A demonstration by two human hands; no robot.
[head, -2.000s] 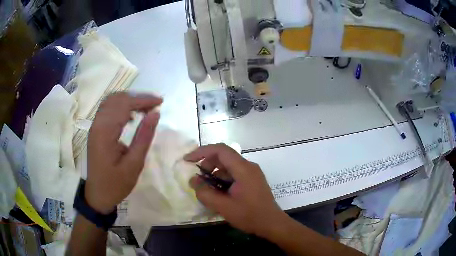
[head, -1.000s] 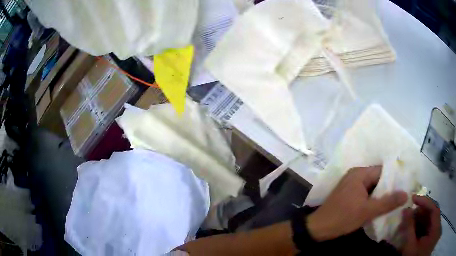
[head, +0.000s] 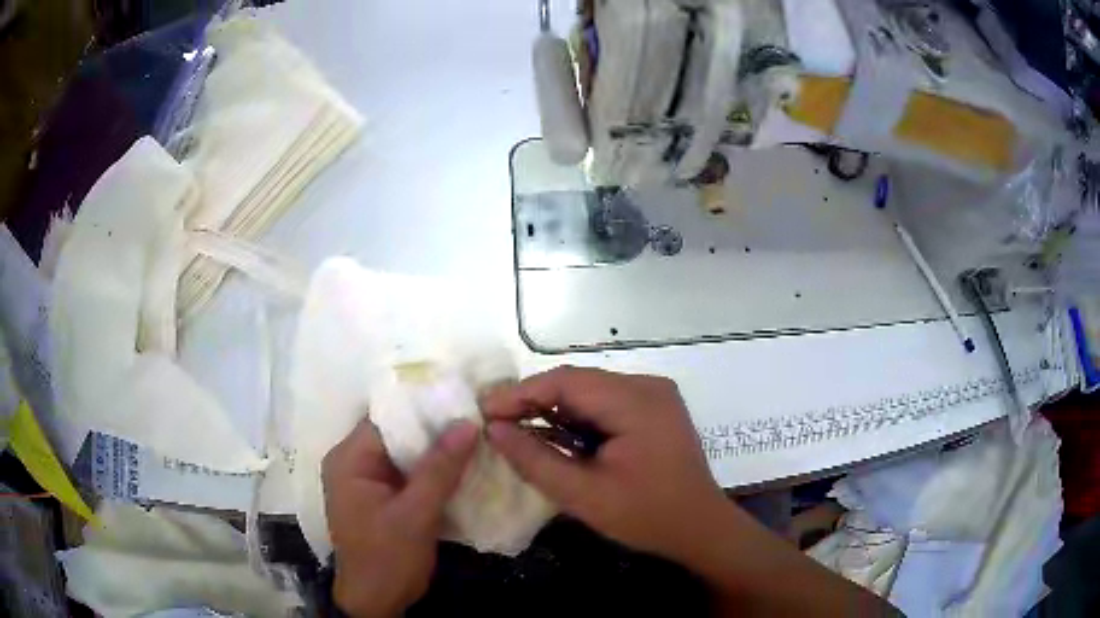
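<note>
A cream-white garment piece (head: 344,326) is bunched in both hands at the table's front edge, left of the sewing machine bed. My left hand (head: 404,495) grips its folds from the left. My right hand (head: 603,441) holds small dark snips (head: 565,427), partly hidden by the fingers, with its fingertips at the cloth. Where the blades meet the cloth is hidden.
A layered bundle of cream pieces (head: 271,157) and a loose cream panel (head: 115,272) lie at the left. The sewing machine (head: 676,85) stands ahead. A pen (head: 935,284) lies on its bed at right. Cloth (head: 989,519) hangs at lower right, beyond the printed ruler (head: 844,417).
The view swung left, then back to the machine. My left hand, raised and apart from the cloth two seconds ago, now grips it. The cloth is bunched higher between both hands.
</note>
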